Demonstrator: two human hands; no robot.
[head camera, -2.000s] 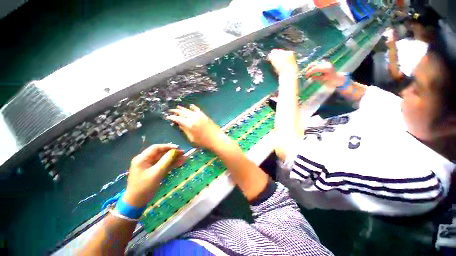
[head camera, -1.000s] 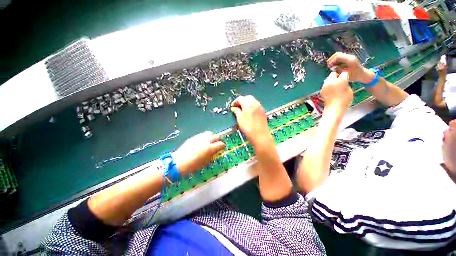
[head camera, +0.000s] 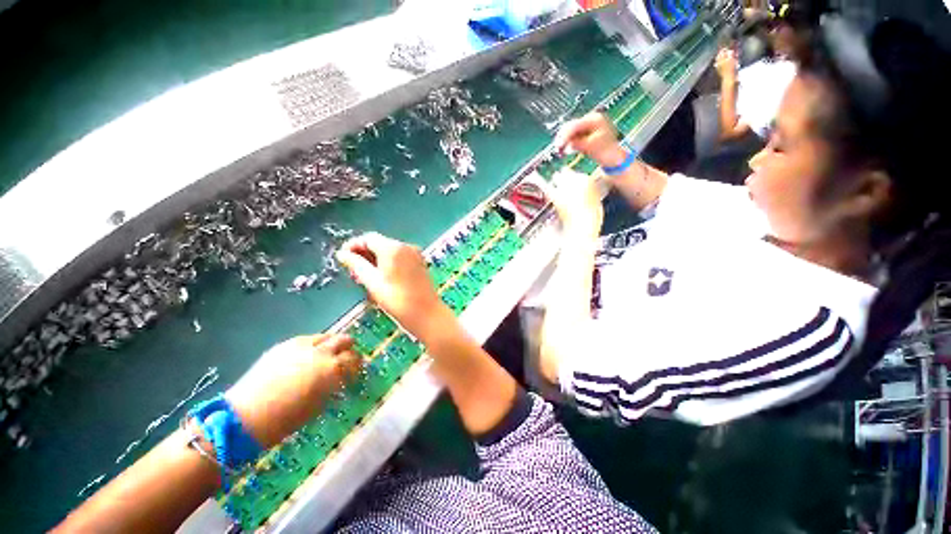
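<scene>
A green PCB panel (head camera: 386, 360) with rows of small blue parts lies on the front rail. My left hand (head camera: 297, 381), with a blue wrist strap (head camera: 224, 430), is over the panel, palm down with its fingertips at the board. Whether it holds a part is hidden. My right hand (head camera: 391, 280) is above the mat's front edge, thumb and fingers close together; anything between them is too small to tell. Small silvery leaded parts (head camera: 302, 177) lie in a loose heap beyond it, with a few strays (head camera: 313, 280) near its fingertips. Chunkier metal-bodied parts (head camera: 99, 313) lie at the left.
A neighbour in a white top (head camera: 709, 282) works close at the right, both hands over the rail. A white ledge (head camera: 209, 125) runs behind the green mat (head camera: 250, 329). A thin shiny strip (head camera: 156, 422) lies on the mat. Blue bins (head camera: 673, 16) stand at the far end.
The camera view has swung. Since two seconds ago my left hand has turned palm down onto the panel, and my right hand has drawn back from the heap with its fingers closed together. The neighbour's hands moved.
</scene>
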